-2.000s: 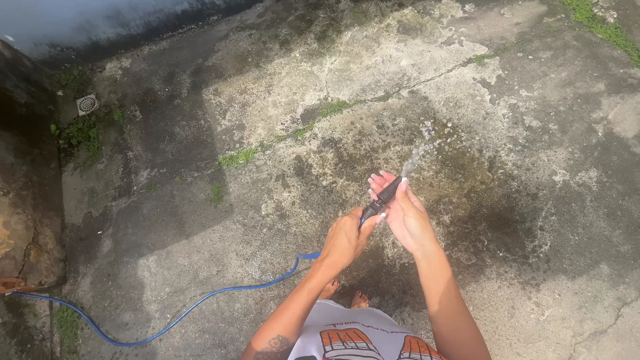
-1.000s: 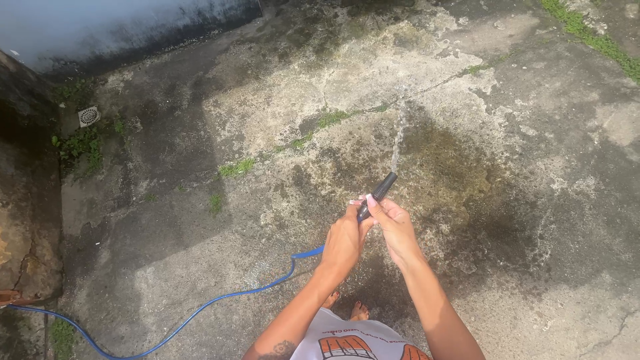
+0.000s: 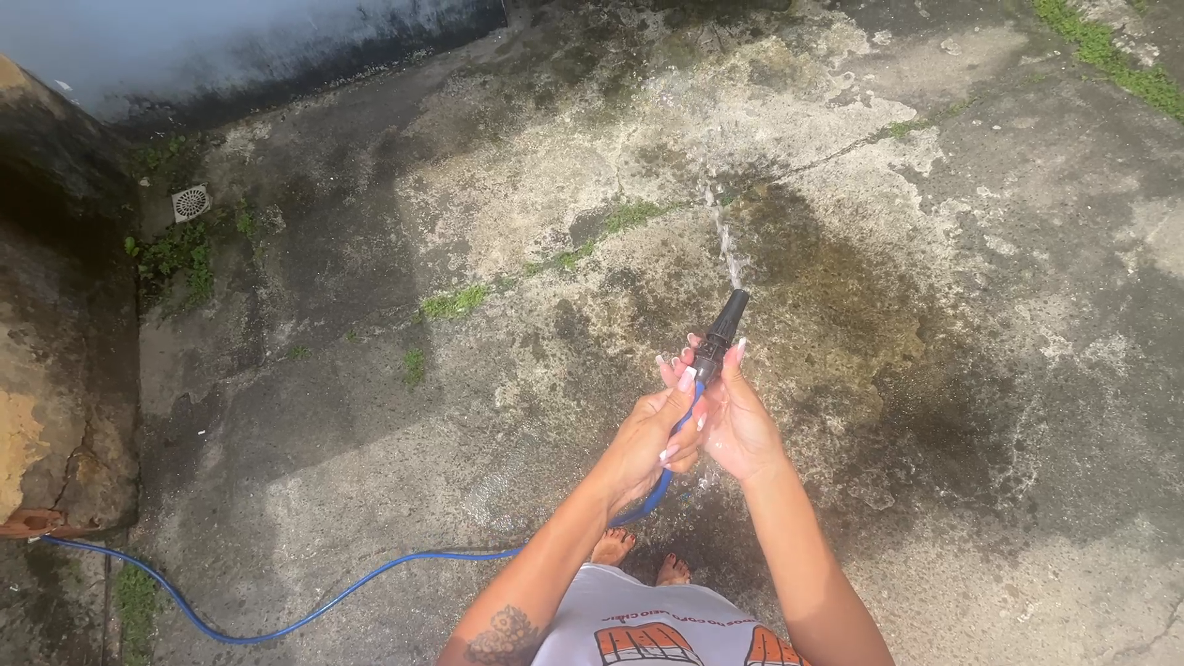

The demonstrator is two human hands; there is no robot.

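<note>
A black plastic hose nozzle points up and away from me, and a stream of water leaves its tip. It sits on the end of a blue garden hose. My left hand is closed around the hose just below the nozzle, its thumb on the nozzle's base. Cupped against the right side and underside of the nozzle is my right hand, with some fingertips showing past its left side. Both hands look wet.
The hose runs left over the stained concrete floor to a weathered masonry block. A round-grilled floor drain lies near the pale wall. Weeds grow along a crack. My bare feet are below my hands.
My right hand, open beside the nozzle's front two seconds ago, has moved back to its base. My left hand now grips the blue hose just behind the nozzle. Water runs throughout.
</note>
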